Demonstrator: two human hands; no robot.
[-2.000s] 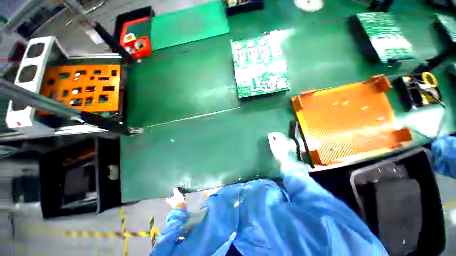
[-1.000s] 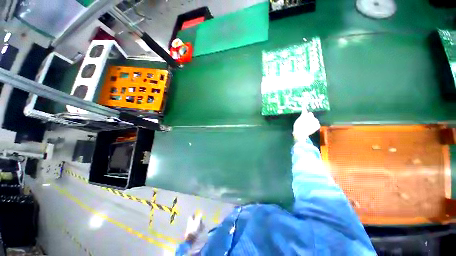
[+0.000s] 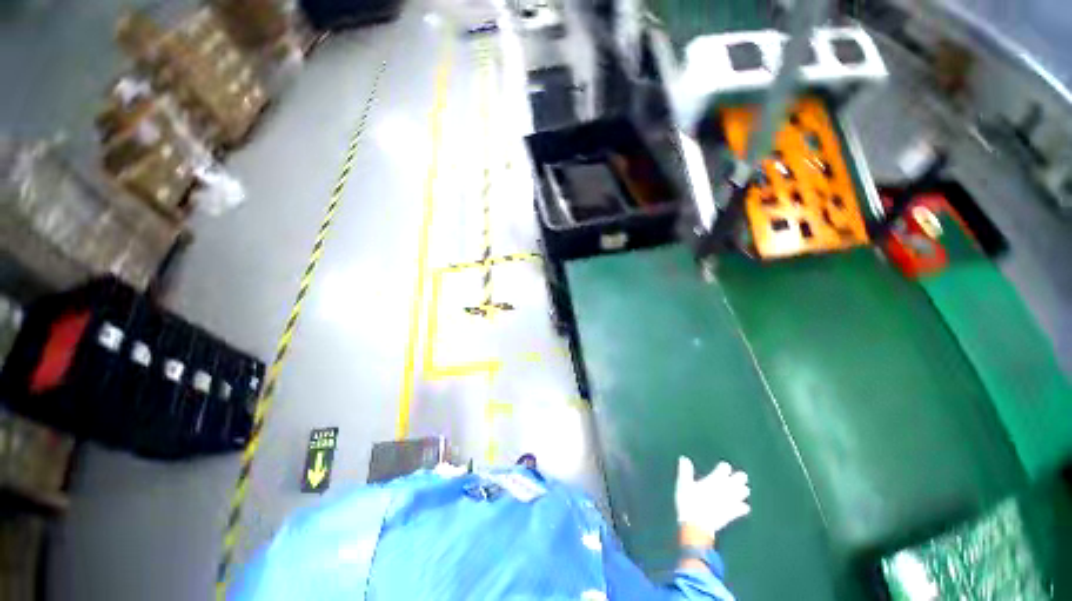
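My right hand (image 3: 711, 499), in a white glove, is over the green bench mat (image 3: 676, 387) with its fingers spread and holds nothing. A green populated circuit board (image 3: 976, 564) lies on the bench at the lower right, cut off by the picture's edge and apart from my hand. My left hand is not clearly seen; a small blurred white patch at the smock's upper edge may be part of it.
A black tote (image 3: 605, 188) with dark flat pieces is at the bench's far end. An orange plate (image 3: 794, 176) stands by a white frame (image 3: 811, 53). A red container (image 3: 917, 247) is beyond. Black crates (image 3: 129, 370) and cartons (image 3: 188, 106) are across the aisle at left.
The view has swung left towards the aisle. My right hand is off the circuit board and its fingers are spread. The ribbed orange tray has left the picture.
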